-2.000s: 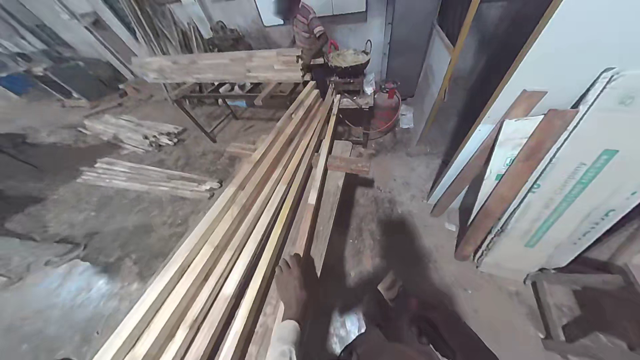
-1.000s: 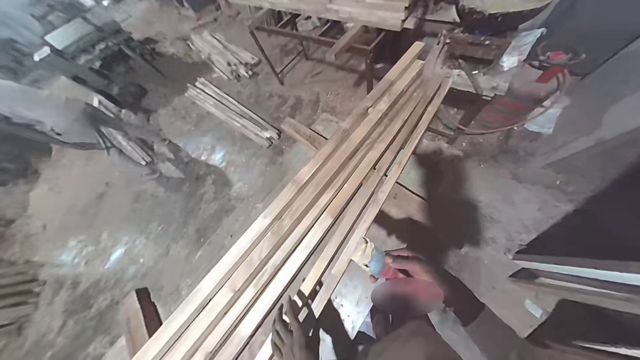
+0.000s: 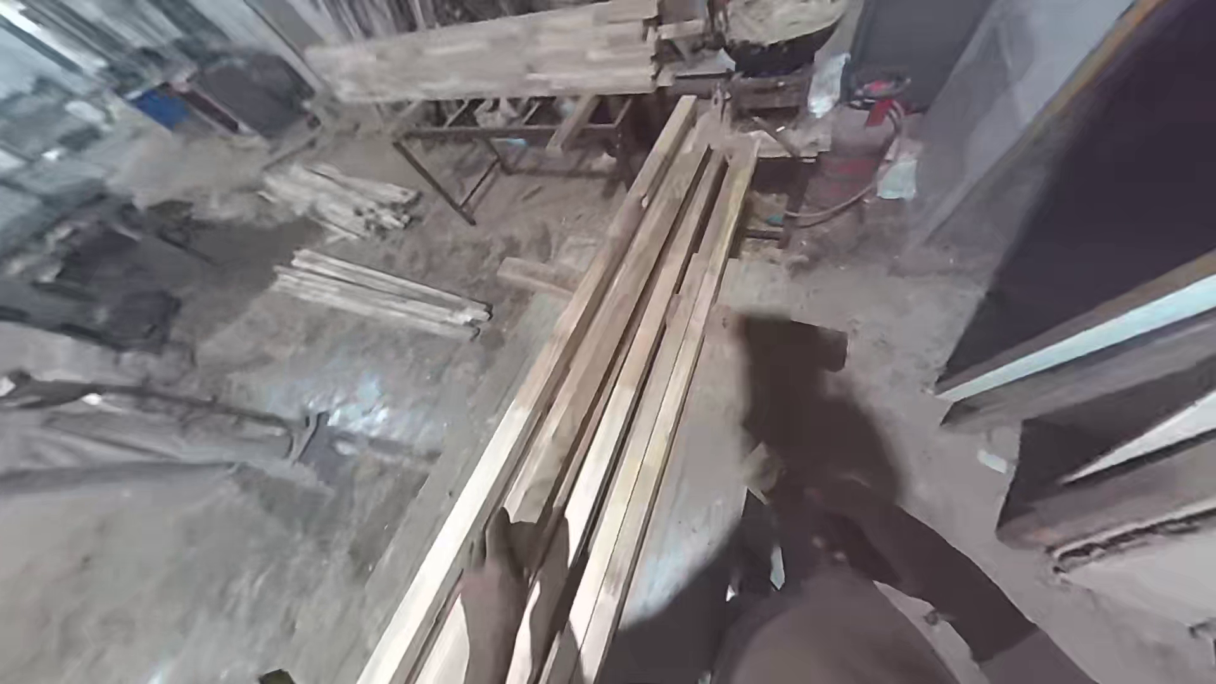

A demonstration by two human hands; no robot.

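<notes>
Several long planed wooden strips lie side by side, running from the bottom of the head view up toward the metal-framed table. My left hand rests on the strips near the bottom, its fingers pointing up along the wood and its shadow beside it. To the right of the strips, my right hand is dark and blurred in shade. A small pale object shows just left of that hand; whether the hand holds it cannot be told.
A laminated wooden panel lies on a metal-framed table at the back. Two bundles of wooden sticks lie on the floor at left. A red gas cylinder with a hose stands back right, and boards at right.
My left hand has moved left, further onto the strips, from their right edge. One second ago my right hand was close beside the strips at a blue-and-pale object; it is now further right.
</notes>
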